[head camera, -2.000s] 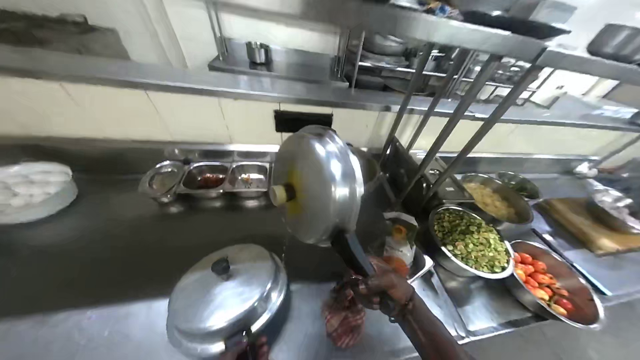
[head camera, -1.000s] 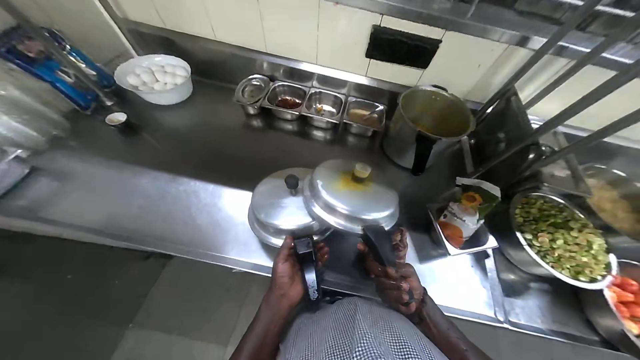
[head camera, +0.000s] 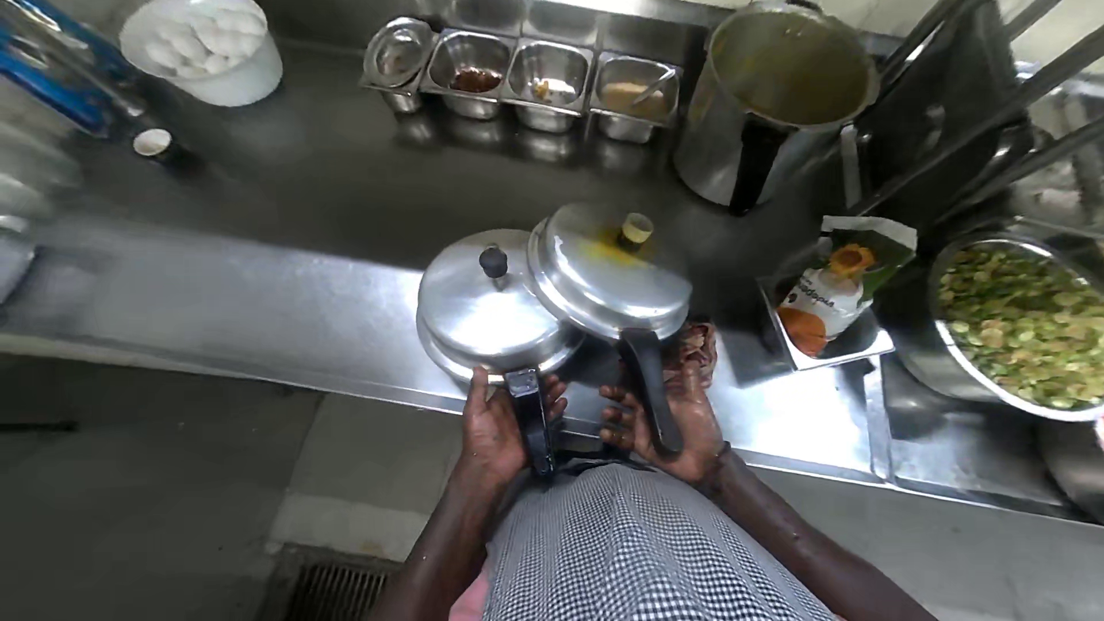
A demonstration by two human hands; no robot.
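Two steel pressure-cooker lids or covered cookers lie side by side at the counter's edge. My left hand (head camera: 498, 431) is palm up under the black handle of the left lidded cooker (head camera: 492, 302), fingers spread on both sides of it. My right hand (head camera: 677, 427), palm up with fingers apart, is beneath the handle of the right lid (head camera: 612, 267), which has a yellow stain by its knob. This lid overlaps the left one's rim. Neither hand is closed round a handle. A reddish checked cloth (head camera: 694, 352) lies behind my right hand.
An open deep cooker pot (head camera: 711, 147) stands at the back beside several steel spice containers (head camera: 545, 82). A white bowl of eggs (head camera: 237, 82) is at back left. To the right are a packet (head camera: 824, 302) in a steel tray (head camera: 849, 355) and a bowl of chopped green vegetables (head camera: 1022, 323).
Two seconds ago my right hand held the right lid up by its handle; it came down beside the left one. Since one second ago the fingers of both hands have opened out. The view has shifted.
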